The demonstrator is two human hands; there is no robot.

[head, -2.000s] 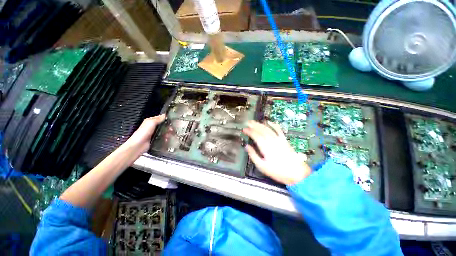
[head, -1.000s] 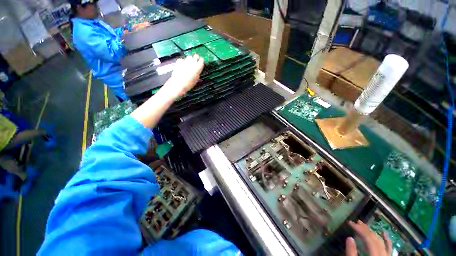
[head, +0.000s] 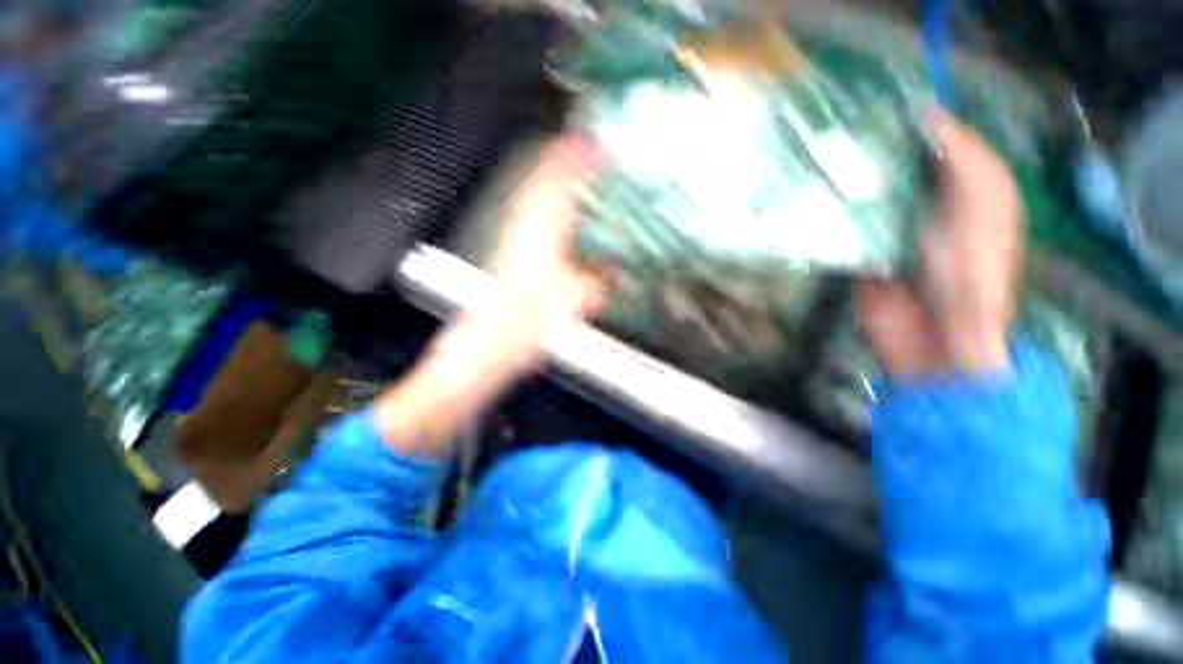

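The view is strongly blurred by motion. A pale green board panel (head: 752, 169) with bright glare is held up between my two hands, above the conveyor. My left hand (head: 538, 272) is at its left edge and my right hand (head: 954, 260) is at its right edge. A solder pallet (head: 714, 311) shows partly below the panel, blurred; its pockets cannot be made out. The panel hides most of the pallet and part of the green shelf behind.
The conveyor's silver front rail (head: 675, 396) runs in front of me. The ribbed black rack (head: 454, 130) and dark stacked trays (head: 286, 117) are at left. An open brown carton (head: 253, 415) is low left. A pale fan (head: 1159, 175) is at the right edge.
The view has turned back right from the board stack. My left hand has left the stack, and both hands now hold a panel over the conveyor.
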